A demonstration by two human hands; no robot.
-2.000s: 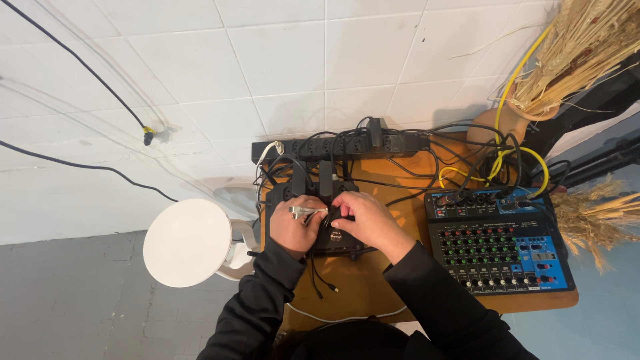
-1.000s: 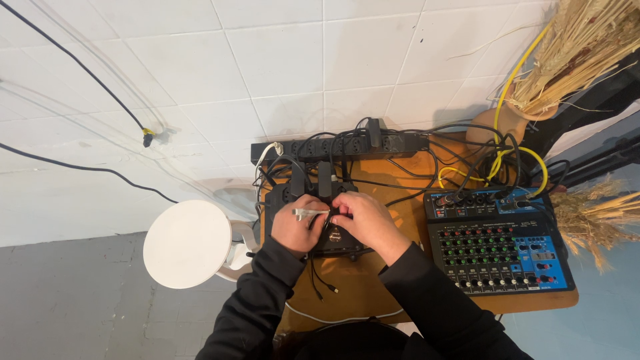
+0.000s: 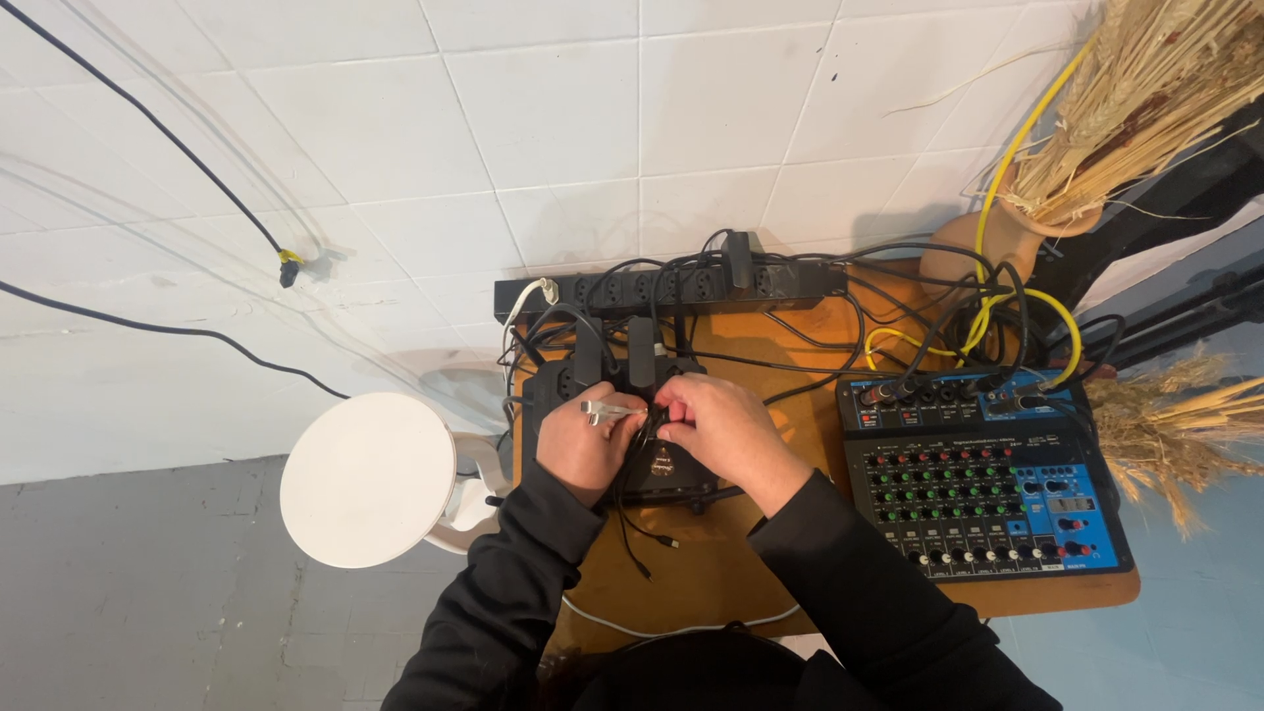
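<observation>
My left hand (image 3: 587, 442) is closed around a bundle of thin black cables (image 3: 624, 494), and a white cable with a flat plug (image 3: 598, 410) sticks out between its fingers. Beside it, the fingertips of my right hand (image 3: 726, 425) pinch the top of the same black bundle. Loose ends dangle below, one with a USB plug (image 3: 671, 542). Both hands are over a black power unit with sockets (image 3: 553, 380), which carries two black adapters (image 3: 641, 355). Exactly how the strands run between my fingers is hidden.
A black power strip (image 3: 815, 280) lies along the tiled wall. An audio mixer (image 3: 938, 494) stands on the wooden table (image 3: 721, 583) at the right, near a clay vase (image 3: 963, 247) of dried wheat and yellow cable. A round white stool (image 3: 367, 480) is at the left; a black cable (image 3: 178, 133) hangs there.
</observation>
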